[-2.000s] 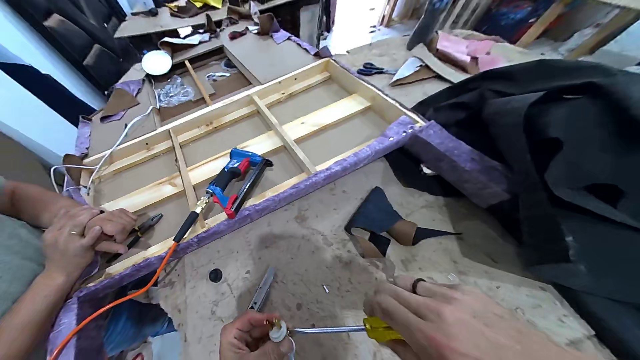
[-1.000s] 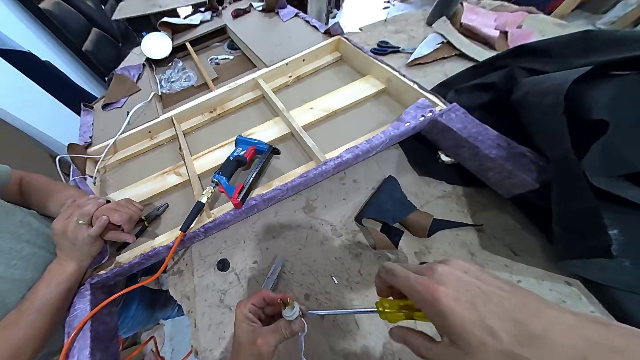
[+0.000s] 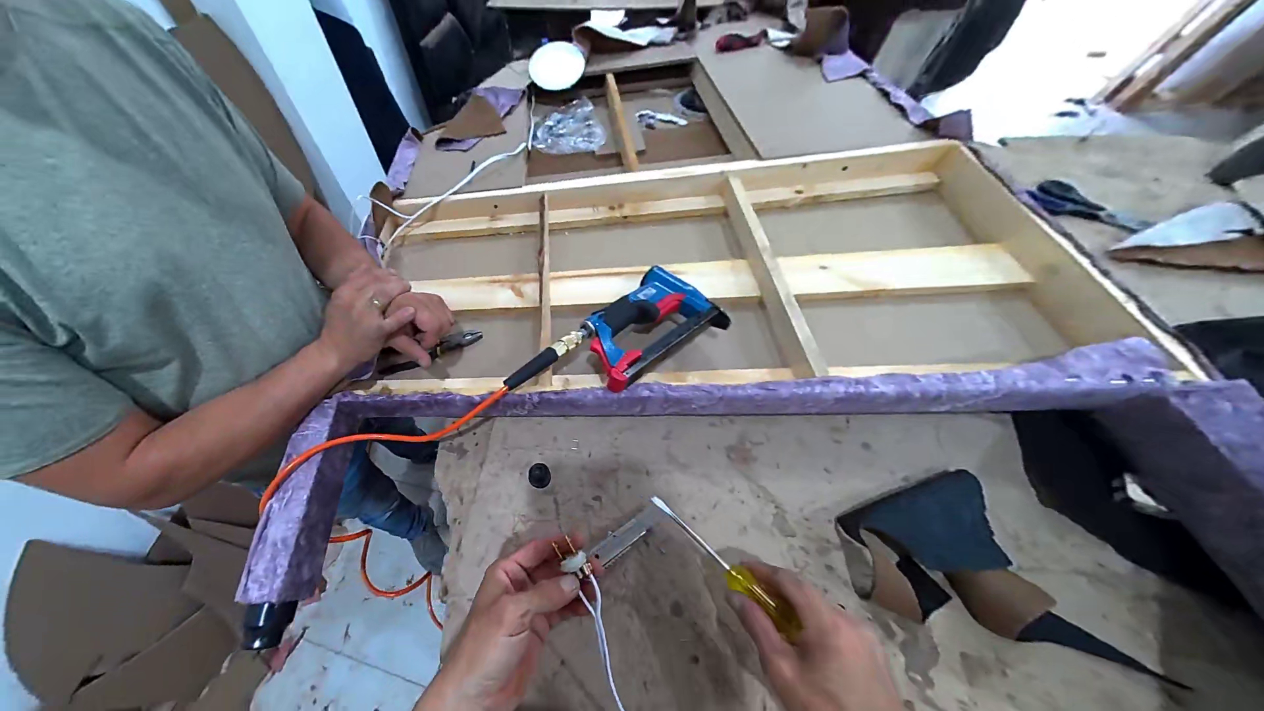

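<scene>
My left hand [image 3: 528,602] holds a small white electrical plug insert [image 3: 575,563] with brass pins and a white two-strand cord [image 3: 601,642] hanging from it. My right hand [image 3: 815,642] grips the yellow handle of a screwdriver [image 3: 765,600]; its bare metal tip points up and left, apart from the plug. Just beyond the plug, a flat metal piece [image 3: 627,535] lies on the worktop, partly hidden by my left fingers. A round black cap [image 3: 539,475] rests farther off on the same surface.
Beyond my hands lies a wooden frame [image 3: 889,269] edged in purple fabric, bearing a blue and red staple gun [image 3: 657,321] on an orange hose [image 3: 395,437]. A person's clasped hands [image 3: 380,314] rest at left near pliers [image 3: 456,343]. Dark scraps [image 3: 923,518] lie right.
The screwdriver tip has come away from the plug, and my right hand has tilted the tool upward. The view has swung to the left.
</scene>
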